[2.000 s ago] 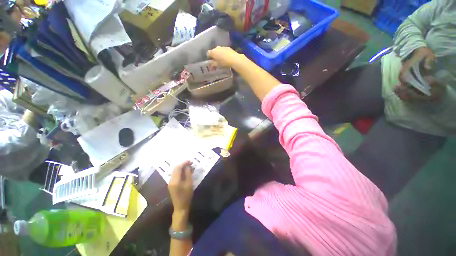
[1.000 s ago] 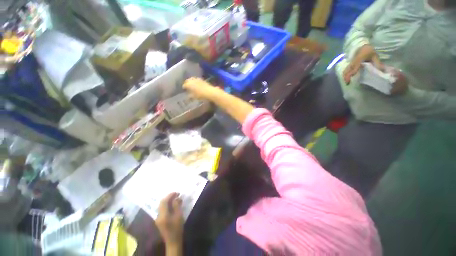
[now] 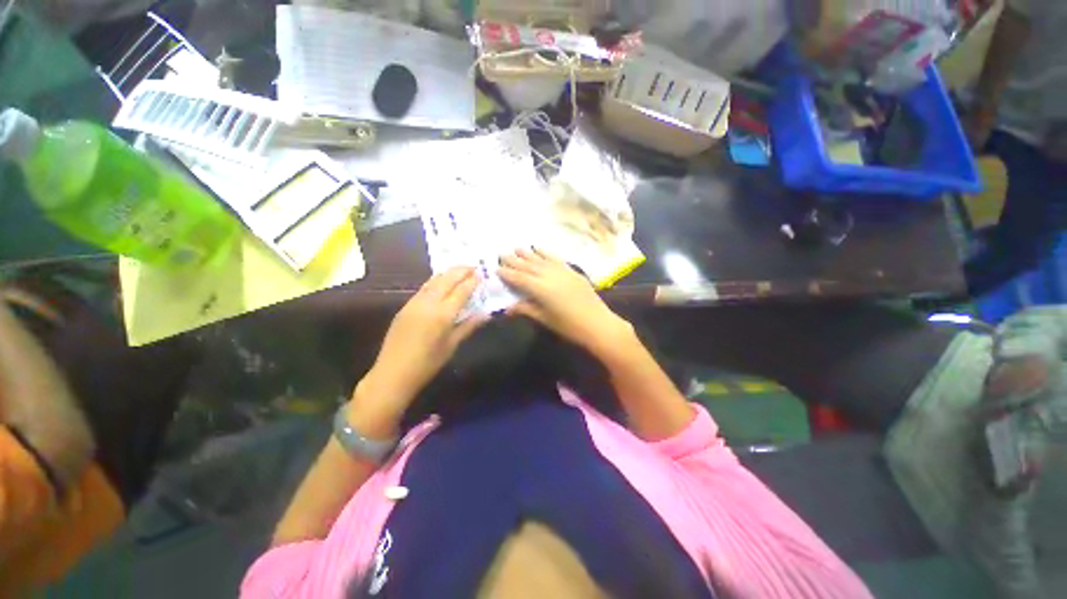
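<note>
A white printed sheet (image 3: 474, 193) lies on the bench in front of me, washed out by glare, with short black bars near its front edge. My left hand (image 3: 439, 316) has its fingertips at the sheet's near left edge. My right hand (image 3: 556, 293) lies beside it, fingers bent over the near right part. Whether a strip is pinched between them cannot be made out. A crumpled clear plastic pile (image 3: 591, 193) with a yellow edge (image 3: 620, 267) is right of the sheet. A cream basket (image 3: 667, 103) stands behind, with a row of dark slots or bars.
A green bottle (image 3: 123, 193) leans at left over a yellow sheet (image 3: 252, 287) and white slotted frames (image 3: 205, 123). A white board (image 3: 339, 64) with a dark oval is behind. A tan tray (image 3: 544, 59) and a blue crate (image 3: 872, 158) stand farther back. People sit at both sides.
My right hand has come back from the basket to the sheet's front edge, beside my left hand. The view has turned, so the bench edge now runs across the picture.
</note>
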